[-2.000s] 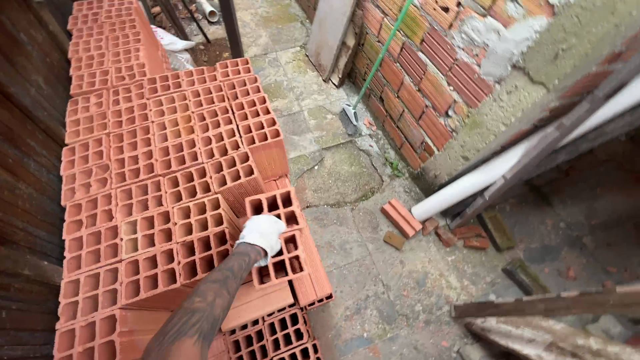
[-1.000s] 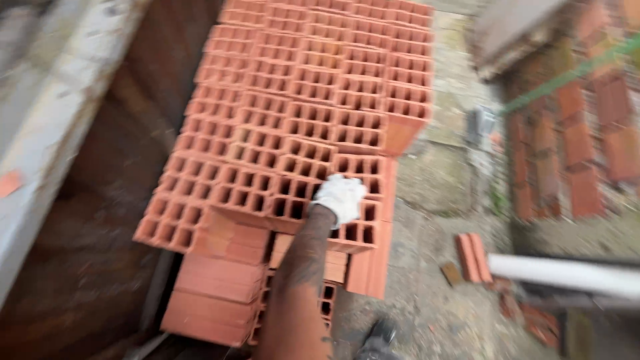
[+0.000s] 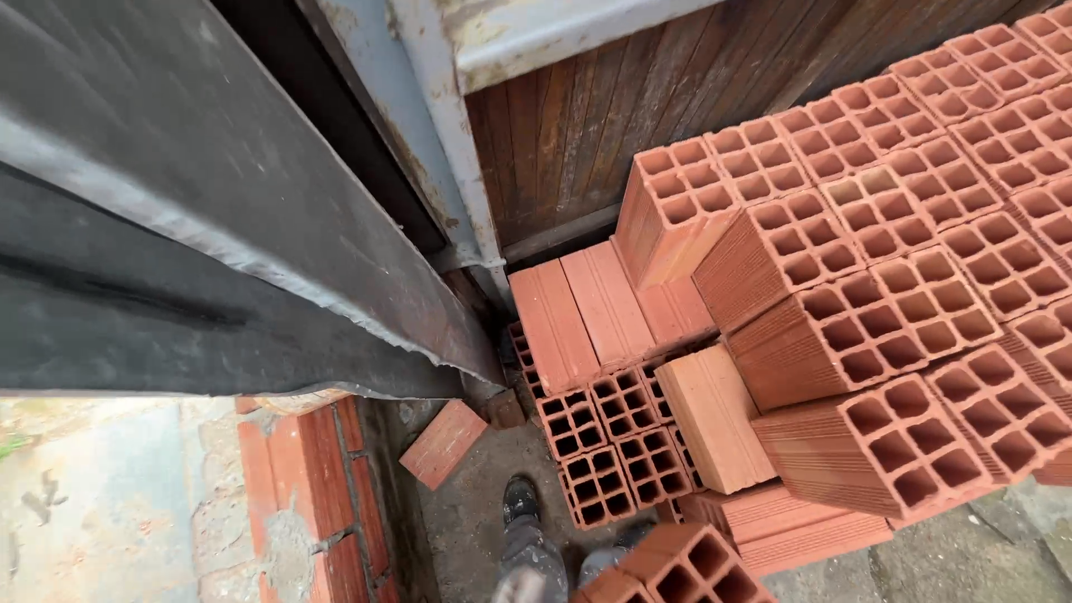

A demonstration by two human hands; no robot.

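Note:
A blurred pale shape, perhaps my left hand in a white glove (image 3: 519, 586), shows at the bottom edge in front of my trouser leg; its fingers cannot be made out. My right hand is out of view. Hollow red clay bricks (image 3: 674, 574) rise at the bottom edge, close to the camera, with no hand visible on them. The main stack of hollow clay bricks (image 3: 904, 293) fills the right side, holes facing up. Several bricks lie flat (image 3: 578, 314) at its near left end, and a paler brick (image 3: 716, 419) lies over a lower layer of upright bricks (image 3: 599, 452).
A wooden plank wall (image 3: 603, 134) stands behind the stack. Dark metal sheeting (image 3: 209, 209) fills the upper left. A low brick wall (image 3: 310, 477) runs below it. One loose brick (image 3: 444, 444) lies on the concrete floor near my dark boot (image 3: 521, 498).
The view has swung far left and down. Earlier a white-gloved hand gripped a hollow brick on the near right corner of the stack; that hand is no longer in view there.

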